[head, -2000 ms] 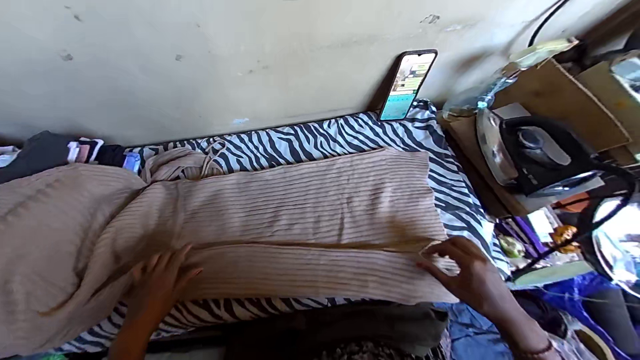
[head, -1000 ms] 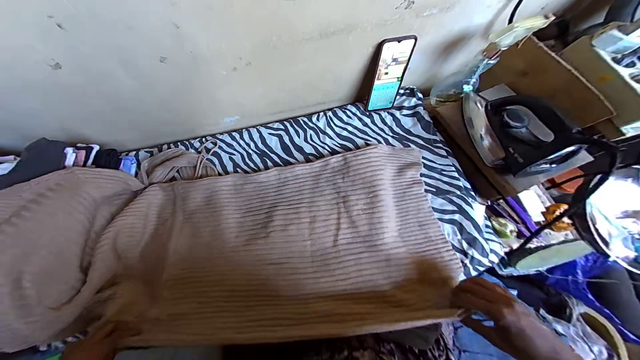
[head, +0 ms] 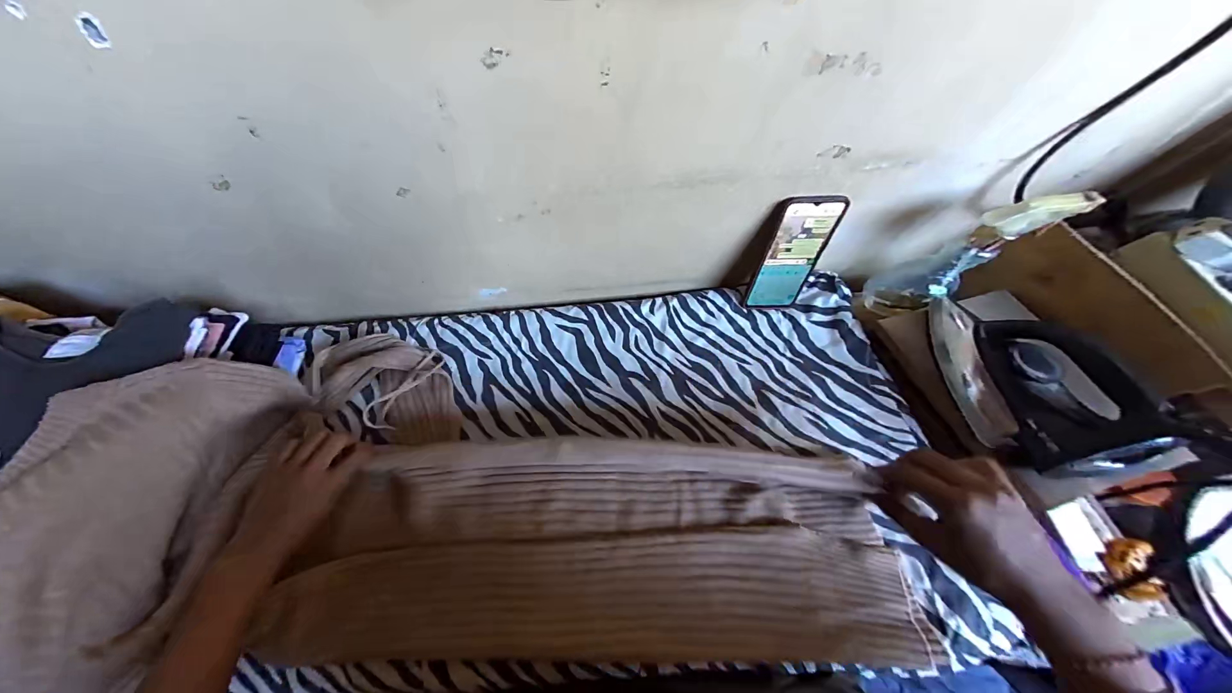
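Observation:
A beige ribbed knit garment (head: 616,587) lies across a zebra-print cloth (head: 674,366), its far edge folded over toward me in a long strip. My right hand (head: 953,510) pinches the right end of that folded edge between thumb and fingers. On the left, my left hand (head: 313,472) rests at the other end of the fold; whether its fingers grip the knit cannot be told. The bulk of the garment is bunched beyond my left forearm, with a gathered part and thin ties behind my left hand.
A phone (head: 797,252) leans upright against the wall (head: 433,154). An iron (head: 1049,385) stands on its side at the right, beside cardboard boxes (head: 1097,289) and a clear plastic bottle (head: 929,274). Dark and light folded clothes (head: 154,337) lie at the far left.
Both hands have moved from the garment's near edge to its far side. The far edge, spread out toward the wall a second ago, is now folded nearer me, showing more zebra cloth.

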